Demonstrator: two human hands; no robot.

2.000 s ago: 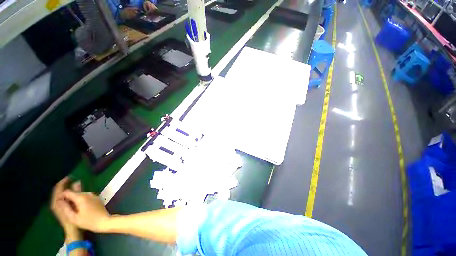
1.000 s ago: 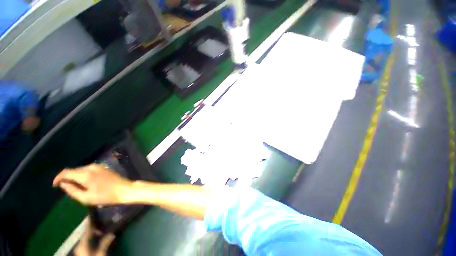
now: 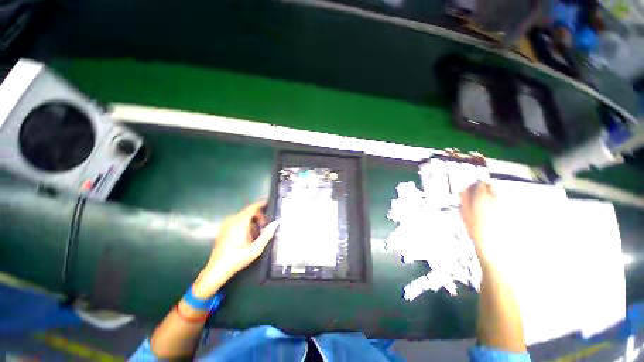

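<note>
A black carrier tray (image 3: 364,233) lies on the dark green bench mat in front of me with an open tablet unit (image 3: 308,226) in it. The unit's middle is white and overexposed; its far end is dark and speckled. My left hand (image 3: 243,240) holds the tray's left edge, thumb over the rim. My right hand (image 3: 481,208) is at the near side of the upright white battery stacks (image 3: 441,177); its fingertips are washed out, so its hold is unclear. A heap of small white pieces (image 3: 431,244) lies right of the tray.
An ionizing air blower (image 3: 106,152) stands at far left with a black cable. A white edge rail (image 3: 212,124) borders the green belt (image 3: 282,95). Dark trays with units (image 3: 476,102) lie on it at upper right. Large white sheets (image 3: 572,261) lie at right.
The view has swung left to the bench. The tray, near the rail before, now lies flat on the mat. My left hand is at its left edge; my right hand has moved to the battery stacks.
</note>
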